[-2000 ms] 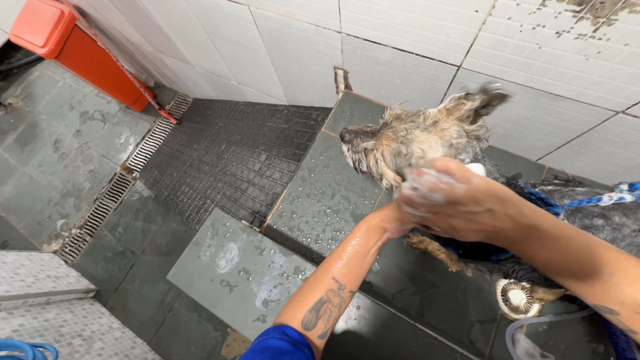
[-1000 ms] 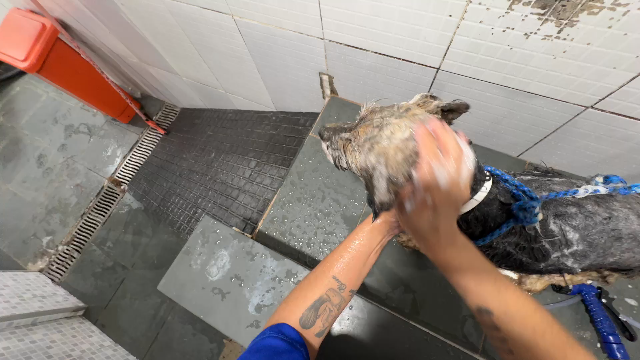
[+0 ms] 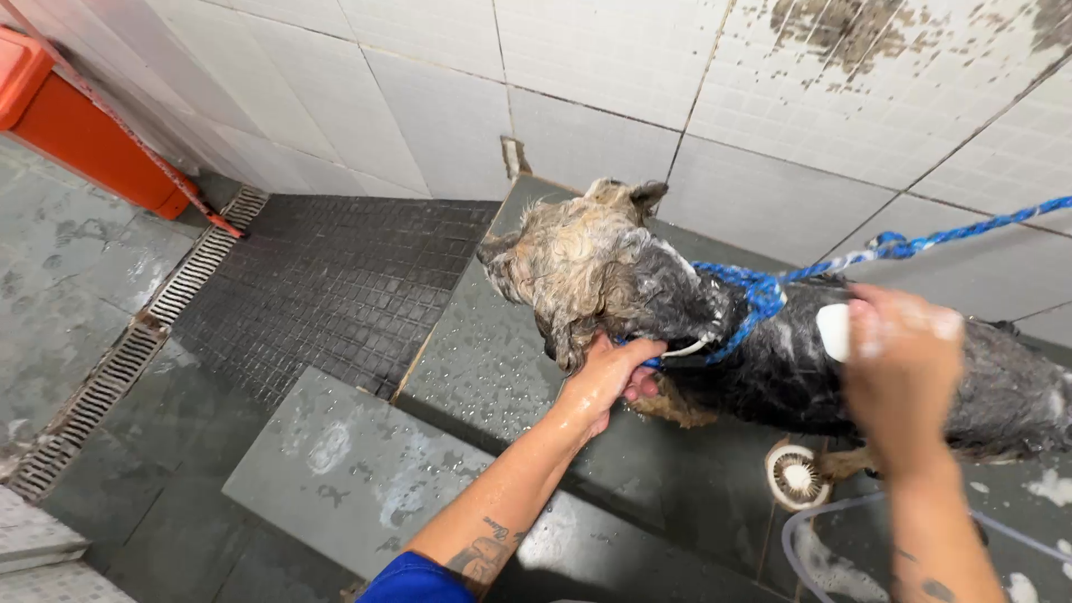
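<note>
A wet, lathered dog [image 3: 578, 260] with a tan head and dark back stands on a grey stone ledge, facing left. Around its neck are a blue and white braided rope [image 3: 762, 297] and a thin white collar [image 3: 688, 347]. My left hand [image 3: 615, 373] is under its throat, gripping the rope or collar there; which one I cannot tell. Over its back is my right hand [image 3: 904, 368], blurred, with a white object [image 3: 833, 332], perhaps a soap bar, at its fingers.
A round drain [image 3: 798, 477] and a clear hose [image 3: 791, 536] lie below the dog. A lower stone step [image 3: 335, 469] adjoins the ledge. At left are dark mosaic tiles [image 3: 335, 268], a long floor grate [image 3: 197, 268] and an orange bin [image 3: 100, 134]. The tiled wall [image 3: 603, 126] runs behind.
My right hand has moved from the dog's head to its back, on the right. My left hand now shows under the throat. The rope stretches higher toward the right edge.
</note>
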